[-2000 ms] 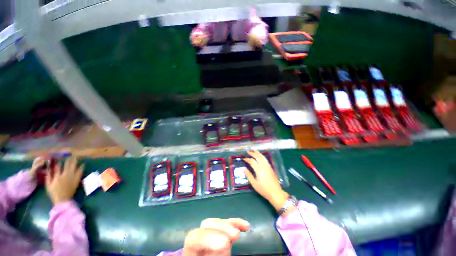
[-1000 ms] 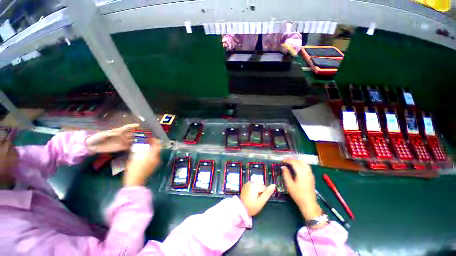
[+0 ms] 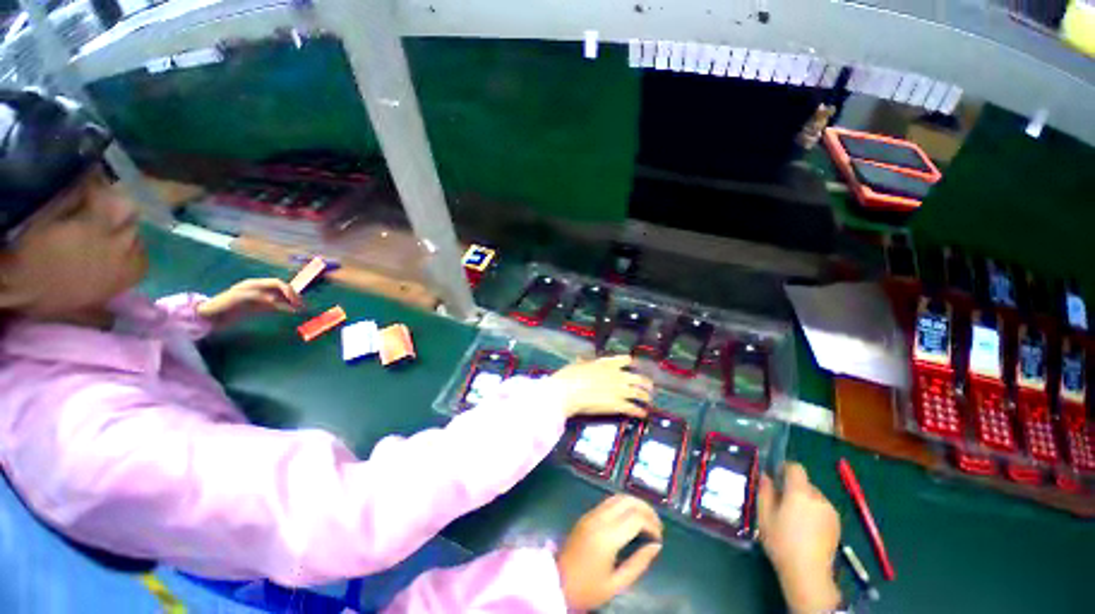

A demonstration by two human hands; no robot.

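Observation:
Closed red-rimmed phones with white patches (image 3: 726, 482) lie in a clear front tray (image 3: 773, 446). Behind it, a second clear tray (image 3: 787, 348) holds more closed phones (image 3: 687, 344). My left hand (image 3: 612, 549) is at the front tray's near edge, fingers curled, thumb apart, with nothing seen in it. My right hand (image 3: 801, 528) is at the tray's right end, its fingertips by the rim; whether it grips the rim cannot be told. The neighbour's hand (image 3: 604, 387) reaches over the front tray and partly hides phones there.
A person in a pink smock (image 3: 240, 444) sits close on the left. Loose red and white pieces (image 3: 359, 341) lie before them. A red pen (image 3: 866, 516) and a dark pen (image 3: 859, 572) lie right. Open phones (image 3: 991, 390) stand behind, near white paper (image 3: 850, 326). A metal post (image 3: 408, 156) rises behind.
The view has turned left. The neighbour's hand has come over the front tray. My left hand has drawn back from the phones, and my right hand has moved to the tray's right end.

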